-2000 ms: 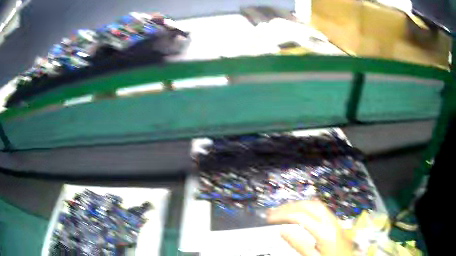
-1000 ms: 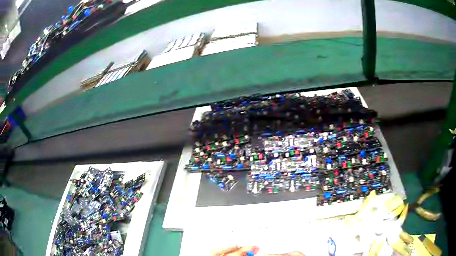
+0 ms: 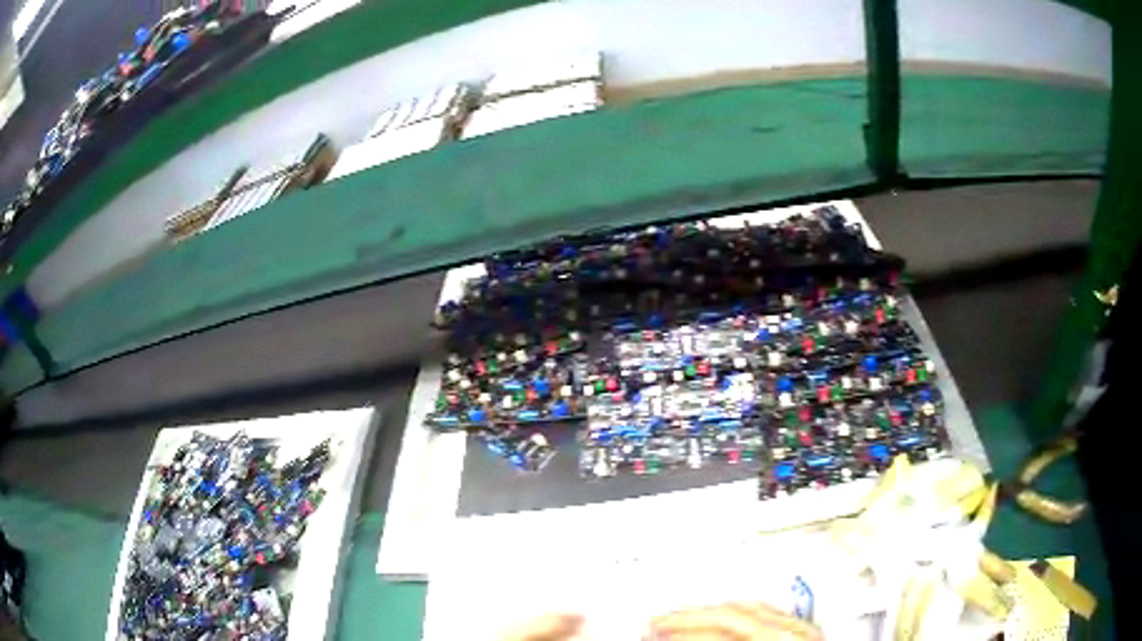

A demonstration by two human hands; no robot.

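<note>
My left hand [image 3: 547,627] and my right hand [image 3: 733,621] show only as slivers at the bottom edge, over the bright white work sheet [image 3: 539,595]. Whatever they hold is cut off or washed out by glare. Ahead of them, the white-rimmed main tray [image 3: 407,513] holds small circuit boards [image 3: 676,376] in dense rows. One board [image 3: 520,448] lies tilted and apart at the tray's front left, on the dark floor. The side tray [image 3: 349,501] at the left holds a loose jumbled heap of boards [image 3: 226,538].
Crumpled white and yellow gloves [image 3: 927,538] lie at the right, touching the main tray's front corner. Curved yellowish handles [image 3: 1049,501] lie beyond them. A green shelf frame [image 3: 701,144] crosses behind the trays, with stacked white blocks [image 3: 532,94] above and a green post [image 3: 883,88].
My right hand has moved back from the main tray to the bottom edge, and my left hand now shows there too. The view has shifted slightly since one second ago.
</note>
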